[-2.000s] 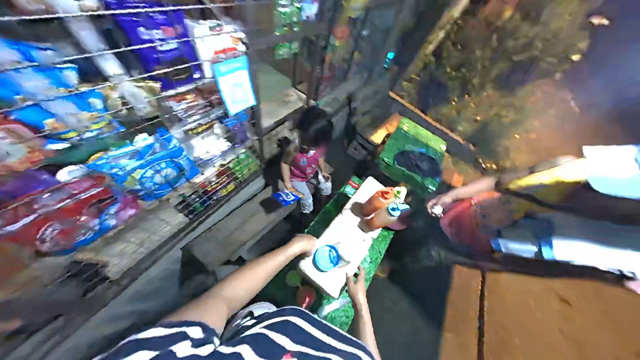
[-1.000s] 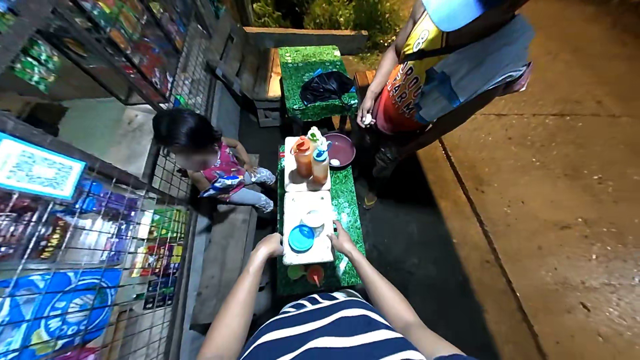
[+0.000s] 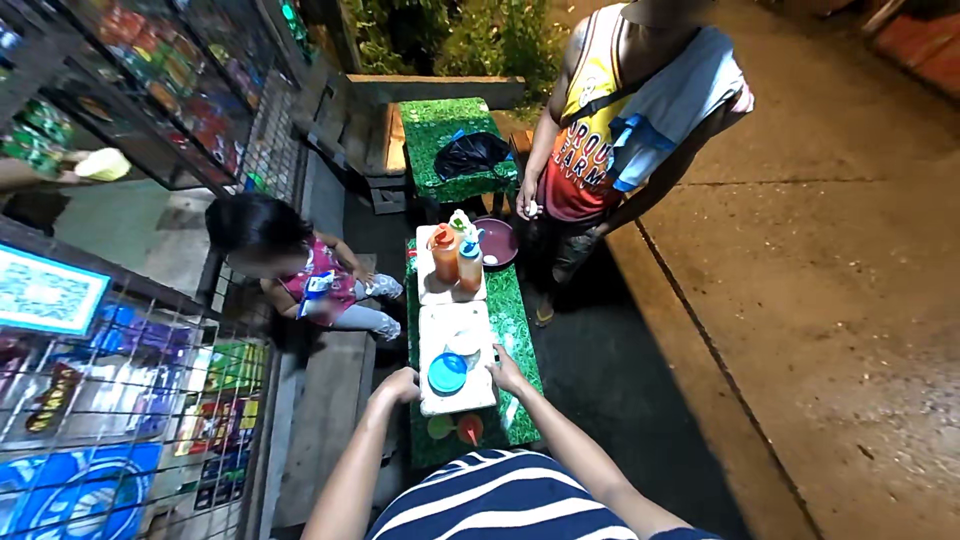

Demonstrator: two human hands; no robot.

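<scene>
A white foam box (image 3: 459,399) stands on a green patterned table (image 3: 517,315), with a blue lid (image 3: 447,373) and a white round item (image 3: 465,341) on it. My left hand (image 3: 401,384) is at the box's left edge, fingers curled. At its right edge is my right hand (image 3: 507,369), fingers against the side; whether either hand bears weight cannot be told. Beyond, a second white foam piece (image 3: 427,277) holds an orange squeeze bottle (image 3: 444,255), a blue-capped bottle (image 3: 470,264) and another bottle with a green and white top. A red cup (image 3: 470,428) and a green cup (image 3: 441,427) are near my body.
A small seated person (image 3: 330,277) is on the left bench (image 3: 315,420), beside wire mesh (image 3: 210,420) with packets behind. A standing person (image 3: 592,150) holds a small white item at right. A maroon basin (image 3: 499,240) and a far green table (image 3: 442,112) with a black bag (image 3: 472,155) lie beyond.
The view has swung and levelled strongly since two seconds ago. My hands remain at the two sides of the foam box.
</scene>
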